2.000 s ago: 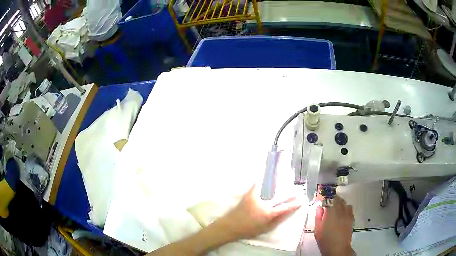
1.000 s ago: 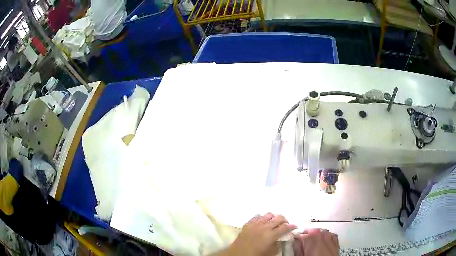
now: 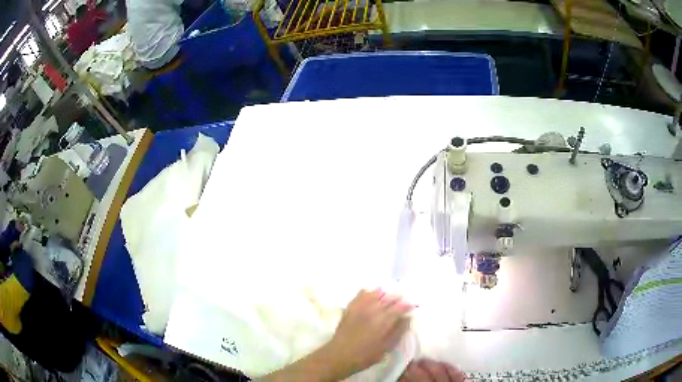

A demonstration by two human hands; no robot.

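Note:
Cream garment fabric (image 3: 299,317) lies bunched on the white table left of the needle, and its outline is washed out by glare. My left hand (image 3: 374,322) holds the fabric near the front edge, left of and below the presser foot. My right hand (image 3: 432,371) is at the bottom edge of the view, partly cut off, beside the fabric; whether it grips it cannot be told. The presser foot (image 3: 487,280) shows bare under the off-white sewing machine head (image 3: 553,190). The lamp (image 3: 404,242) is left of the needle.
Black-handled scissors (image 3: 603,295) lie right of the needle, beside white printed paper (image 3: 649,306) with a green line. A tape measure strip (image 3: 553,374) runs along the near edge. More cream cloth (image 3: 161,224) hangs over blue at left. A blue bin (image 3: 392,76) stands beyond the table. Another person is at left.
My hands have left the needle area and moved toward the near edge with the fabric. Since the last frame, my left hand is slightly higher and my right hand lower, partly out of view.

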